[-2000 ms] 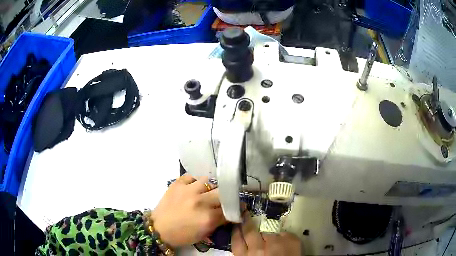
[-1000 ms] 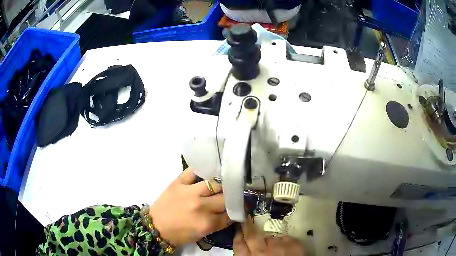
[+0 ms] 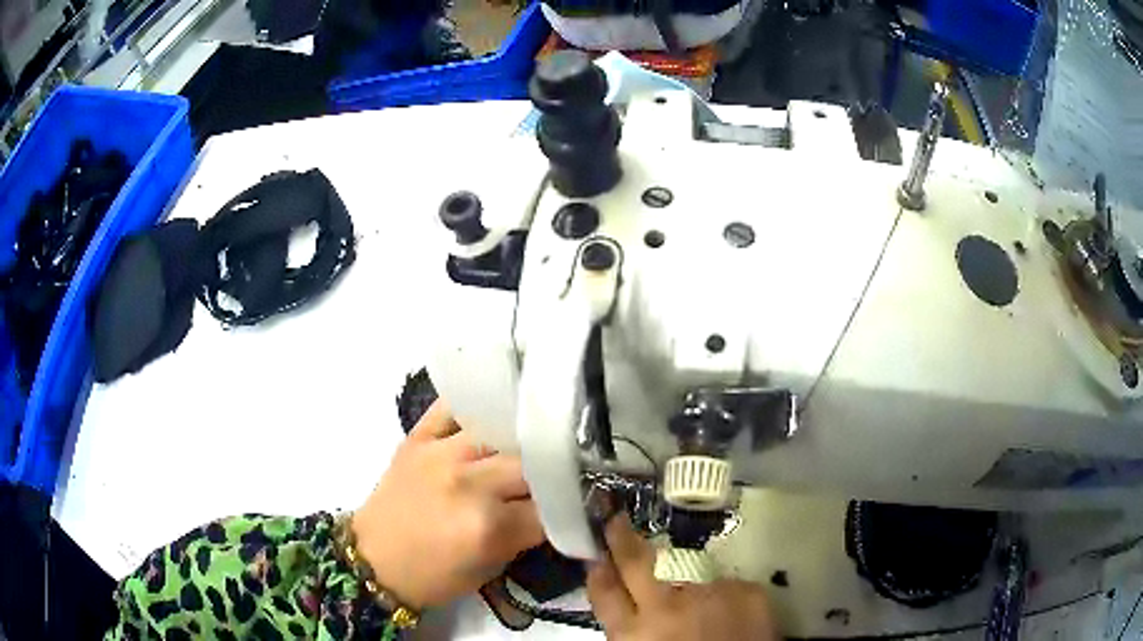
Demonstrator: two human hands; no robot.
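A black fabric piece (image 3: 547, 579) with a zipper band edge lies under the left end of the off-white sewing machine head (image 3: 802, 288). My left hand (image 3: 451, 513), with a ring, presses on the piece from the left; a dark bit of it shows beyond the fingers. My right hand (image 3: 671, 601) is at the piece's right side, fingers pointing up to the presser foot area (image 3: 621, 495). The take-up cover (image 3: 552, 438) hides some fingertips and the needle. The right hand is cut off by the bottom edge.
A black ring-shaped band (image 3: 276, 247) and a flat black panel (image 3: 142, 301) lie on the white table (image 3: 301, 413) at left. A blue bin (image 3: 157, 157) with black pieces stands beyond. A rounded black piece (image 3: 921, 551) and a slim dark tool (image 3: 1003, 589) lie right of the needle.
My left hand has shifted slightly left, and a dark part of the piece now shows past its fingers. My right fingers have moved up closer to the presser foot. The view has shifted slightly.
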